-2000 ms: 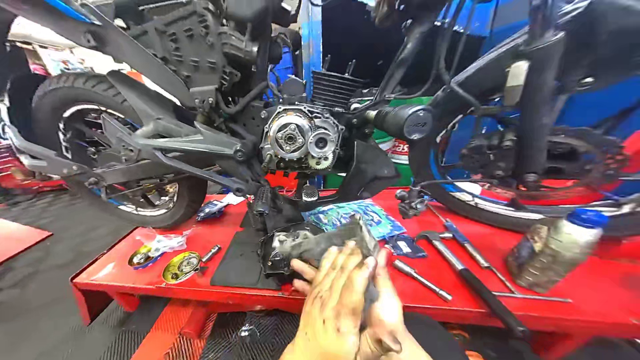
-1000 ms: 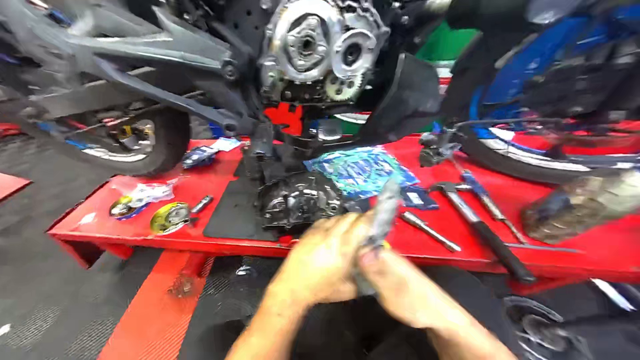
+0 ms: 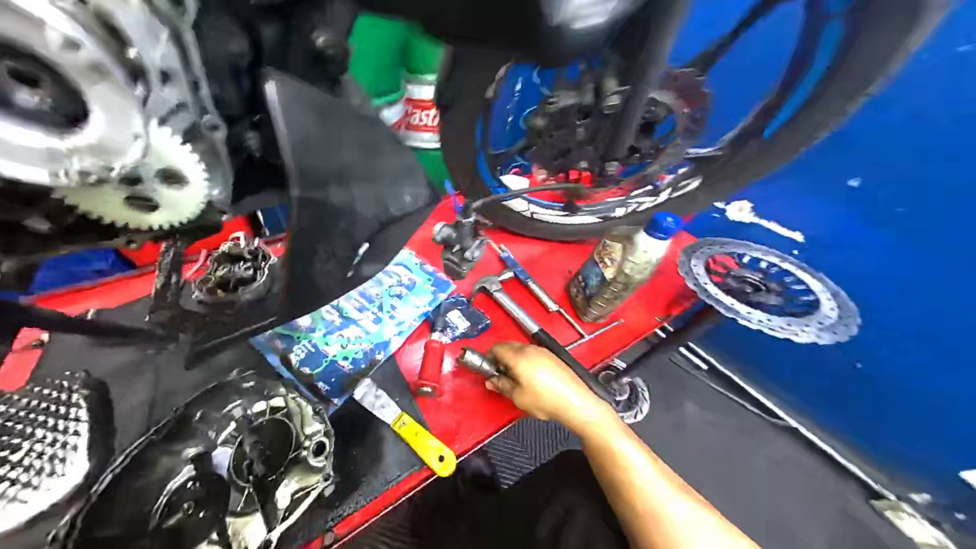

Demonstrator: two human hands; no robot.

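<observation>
My right hand (image 3: 537, 381) reaches in from the lower right, its fingers closed around a cylindrical metal tool (image 3: 478, 362) over the red bench. The tool's far end is hidden by the hand. My left hand is out of view. Just left of the held tool lies a red-handled tool (image 3: 431, 366), and beyond that a scraper with a yellow handle (image 3: 425, 444). A hammer (image 3: 515, 309) lies beside and partly behind my right hand. A packet of gaskets (image 3: 366, 320) and a small dark blue packet (image 3: 463, 320) are farther left.
An engine cover (image 3: 259, 457) sits at lower left. The opened motorcycle engine (image 3: 91, 114) is above it. A plastic bottle with a blue cap (image 3: 625, 263) stands near the front wheel (image 3: 579, 206). A brake disc (image 3: 770, 290) is at the right, by the blue wall.
Both hands were together at a grey object; now only my right hand shows, closed on the metal tool. The view has swung strongly to the right.
</observation>
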